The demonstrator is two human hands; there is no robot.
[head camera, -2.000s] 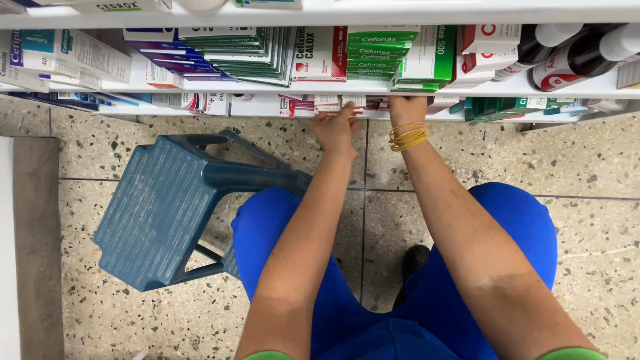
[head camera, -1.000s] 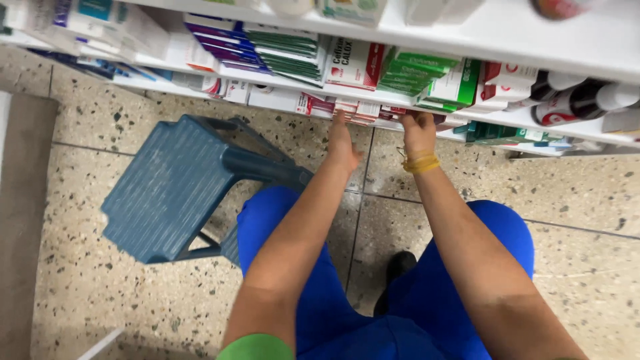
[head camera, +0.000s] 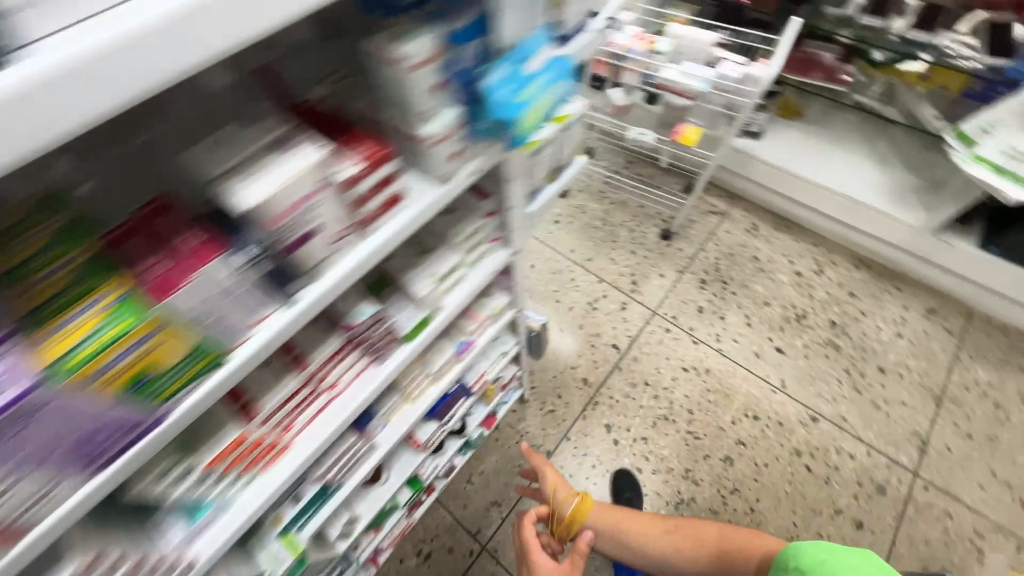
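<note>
Near the bottom centre, my right hand (head camera: 546, 478) stretches out over the floor with its fingers apart, holding nothing. Several yellow bands (head camera: 570, 516) circle that wrist. Just below it, my left hand (head camera: 546, 548) touches the bands, its fingers and thumb curled around the wrist; whether it pinches one of them cannot be told. Left of both hands stand white shelves (head camera: 264, 340) packed with medicine boxes, blurred by motion.
A white wire rack on casters (head camera: 672, 104) holding small packages stands beyond the shelf's end. A low white display base (head camera: 864, 152) runs along the upper right. My black shoe (head camera: 626, 489) is on the speckled tile floor (head camera: 768, 320).
Both hands have left the boxes on the low shelf and come together at my right wrist. The view has swung strongly along the shelves; the blue stool is out of view.
</note>
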